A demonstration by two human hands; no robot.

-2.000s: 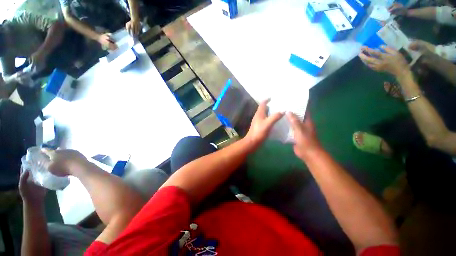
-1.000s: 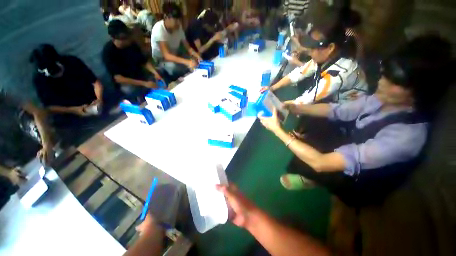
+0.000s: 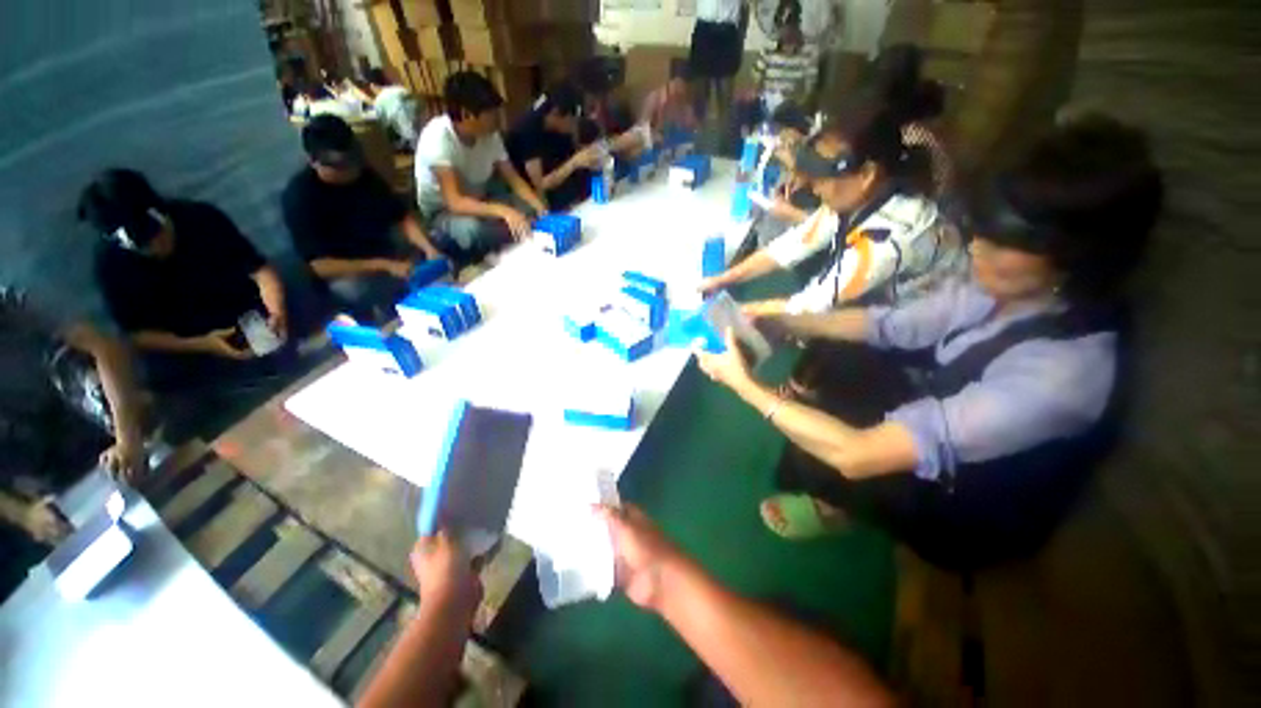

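My left hand (image 3: 448,573) grips the lower end of a retail carton (image 3: 479,470), held upright. Its grey inner or side face and a blue edge show. My right hand (image 3: 639,556) grips a pale, rounded translucent tray (image 3: 575,569) by its right side, just right of the carton and apart from it. The tray's upper part blends with the white table behind. Whether the carton is open at its top cannot be told.
A long white table (image 3: 519,311) carries blue-and-white cartons (image 3: 437,311), with a single carton (image 3: 600,411) nearer me. Seated people work along both sides. A wooden pallet (image 3: 284,567) and a second white table (image 3: 166,636) lie at left; green floor (image 3: 774,595) at right.
My left hand has raised the carton from beside the table and brought it upright near the tray. The tray stays in my right hand, slightly shifted. The head view has turned up from the lap.
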